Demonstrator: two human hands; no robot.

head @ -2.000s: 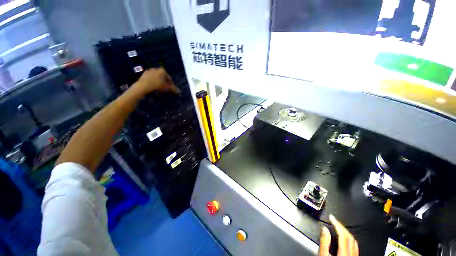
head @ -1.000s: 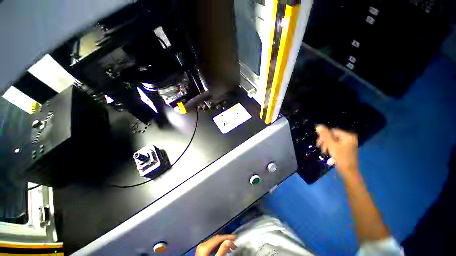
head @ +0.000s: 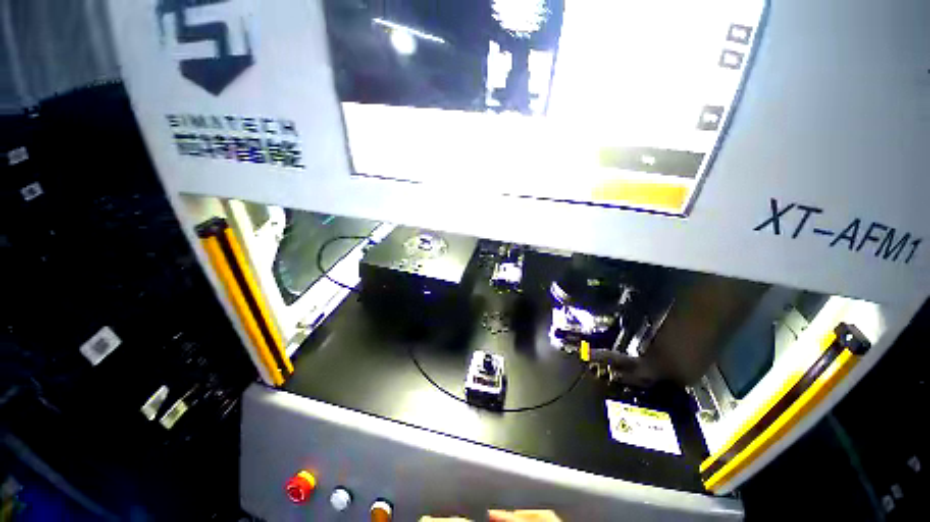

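The test fixture, a small silver-white block with a dark centre, stands on the black machine table. A thin black cable curves around it. At the bottom edge, below the grey front panel, only slivers of fingers show. The left sliver seems to be my left hand and the right one my right hand. Both are cut off by the frame edge and lie in front of the fixture, not touching it. Whether they hold anything is hidden.
Yellow-black light curtain bars flank the opening. A black box unit stands rear left, the machine head rear right. A warning label lies at right. The red emergency stop is on the panel. Dark tray stacks stand left.
The view has swung from the right-side tray back to the machine front. My right hand has left the low tray; fingers now show only at the bottom edge. The fixture still stands on the table.
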